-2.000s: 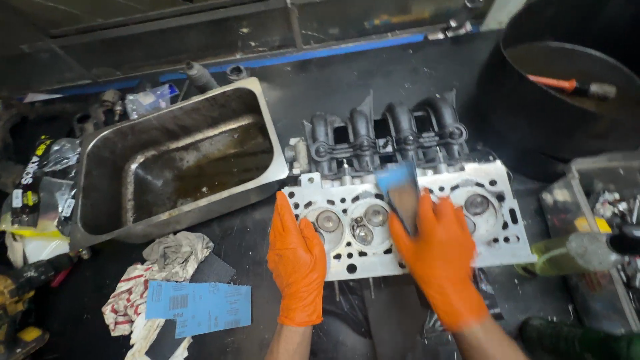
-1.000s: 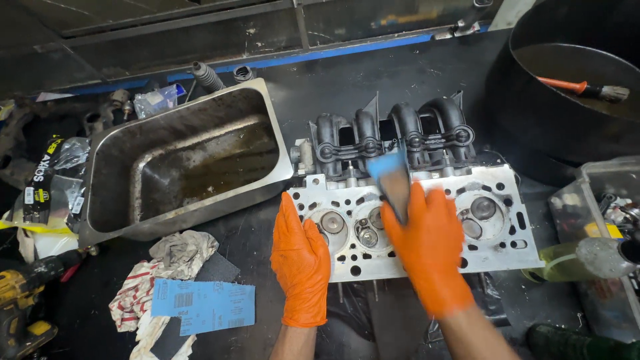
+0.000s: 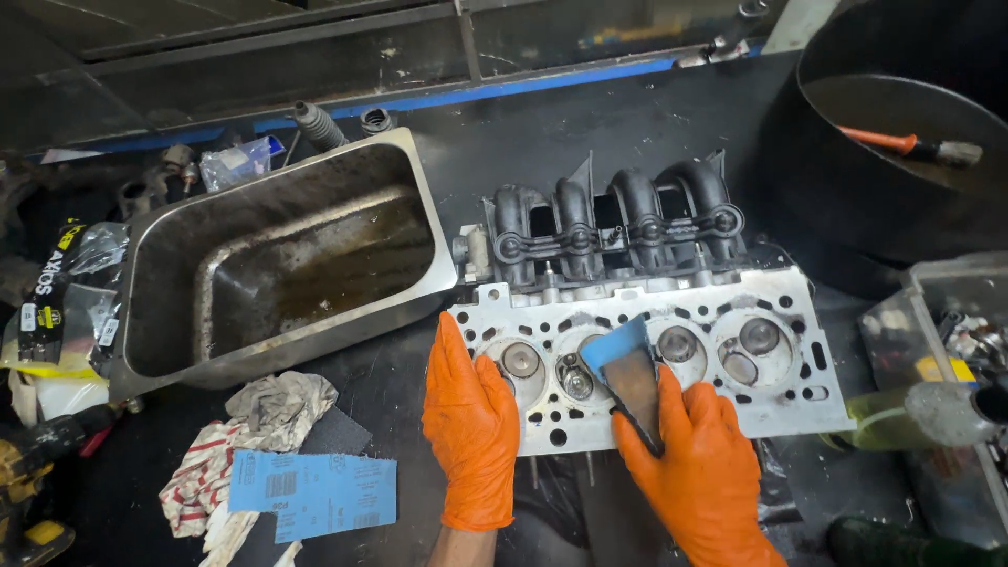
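An aluminium cylinder head [image 3: 551, 429] lies face up on the dark bench, its valves showing in the combustion chambers. A black plastic intake manifold [image 3: 579, 236] adjoins its far side. My left hand [image 3: 472, 425], in an orange glove, rests against the left end of the head with nothing seen in it. My right hand [image 3: 697, 465], gloved alike, grips a piece of blue-backed sandpaper [image 3: 630, 370] with a worn brownish patch. The sandpaper is over the middle of the head face and partly covers one chamber. What the right fingertips press on is partly hidden.
At the left stands a metal basin [image 3: 315, 354] with dirty liquid. Nearer lie a rag [image 3: 279, 405] and blue sandpaper sheets [image 3: 315, 492], with a cordless drill [image 3: 47, 472] beyond. To the right are a black tub [image 3: 827, 181] holding a brush [image 3: 913, 146], a parts bin [image 3: 921, 291] and a bottle [image 3: 921, 413].
The right hand has turned somewhat and the sandpaper in it is angled differently over the middle of the head. The left hand has stayed at the left end.
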